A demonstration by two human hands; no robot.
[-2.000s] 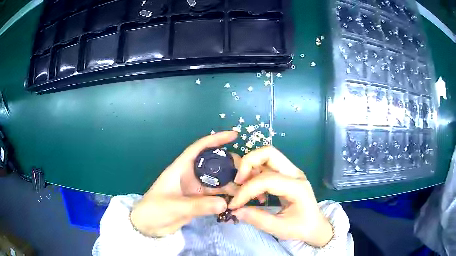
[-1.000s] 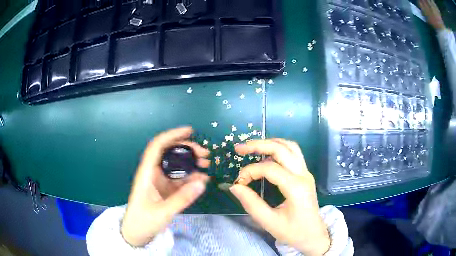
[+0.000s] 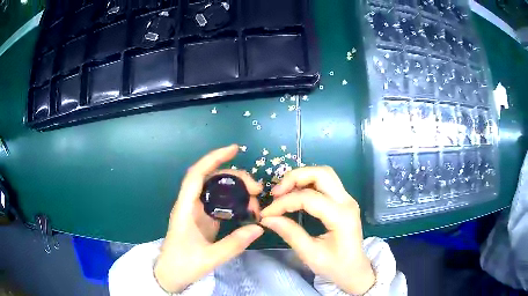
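A round black housing (image 3: pixel 225 197) with pale markings and a silvery rectangle on its face is held in my left hand (image 3: pixel 200 231), between the curled fingers and palm. My right hand (image 3: pixel 318 222) is beside it, thumb and forefinger pinched together near the housing's lower right edge, close to my left thumb tip. A small dark piece shows between the fingertips of both hands; it is too blurred to tell exactly what it is or which hand grips it. Tiny pale loose pieces (image 3: pixel 280 170) lie scattered on the green mat just beyond my hands.
A black blister tray (image 3: pixel 151 70) lies beyond at the left, with round housings in a few far pockets. A clear blister tray (image 3: pixel 431 167) with small parts is at the right. A binder clip (image 3: pixel 44 226) is at the left edge. Blue bins (image 3: pixel 90 260) show below. Grey cloth is at the right edge.
From one second ago, my left hand has moved right with the housing and the two hands' fingertips have come together. Another person's hand at the top right is gone from view.
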